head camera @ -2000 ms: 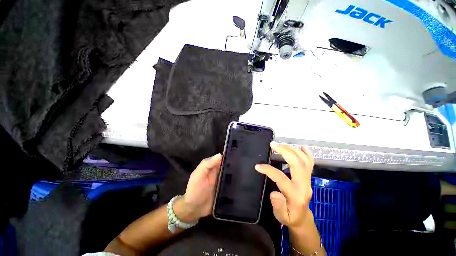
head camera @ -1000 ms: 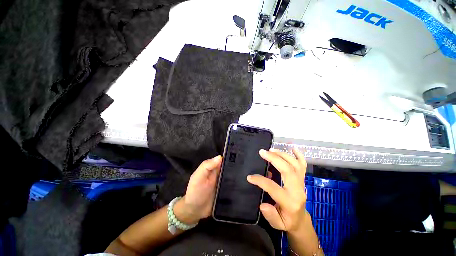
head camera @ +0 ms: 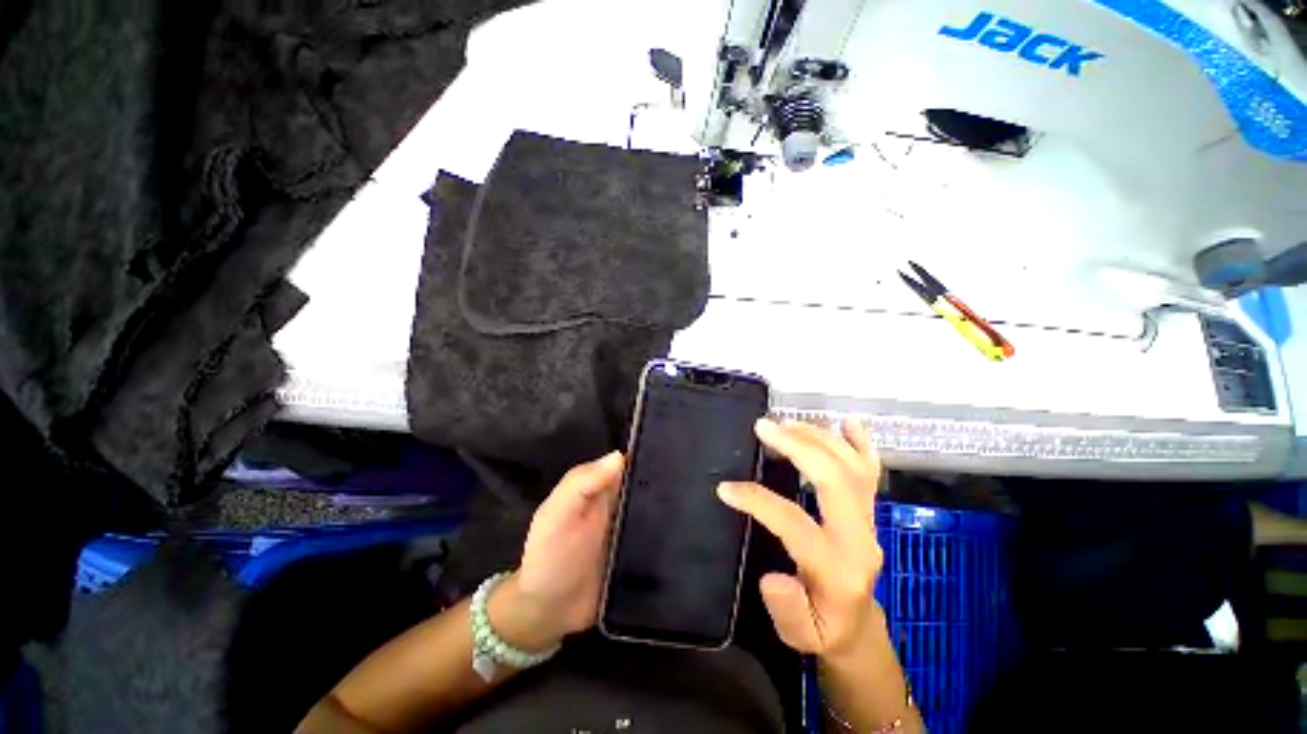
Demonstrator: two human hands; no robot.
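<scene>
A smartphone (head camera: 685, 505) with a dark screen and pale rim is upright in front of me, below the table's front edge. My left hand (head camera: 571, 552) holds its left side; the fingers behind it are hidden. My right hand (head camera: 820, 538) is over its right side with fingers apart, the index fingertip at the screen. A dark garment panel (head camera: 473, 376) lies on the machine bed and hangs over the front edge. A smaller dark piece with rounded corners (head camera: 588, 237) lies on it, its right edge at the presser foot (head camera: 724, 179).
The white sewing machine (head camera: 1061, 187) stands at the back right. Thread snips (head camera: 958, 311) with red and yellow handles lie on its bed. A large dark fabric pile (head camera: 215, 187) is at the left. A blue crate (head camera: 946, 609) is below the table at the right. A scale strip (head camera: 1061, 442) runs along the front edge.
The whole view has shifted slightly, moving the machine and table a little left. My right fingers have shifted over the phone screen. My left hand still holds the phone.
</scene>
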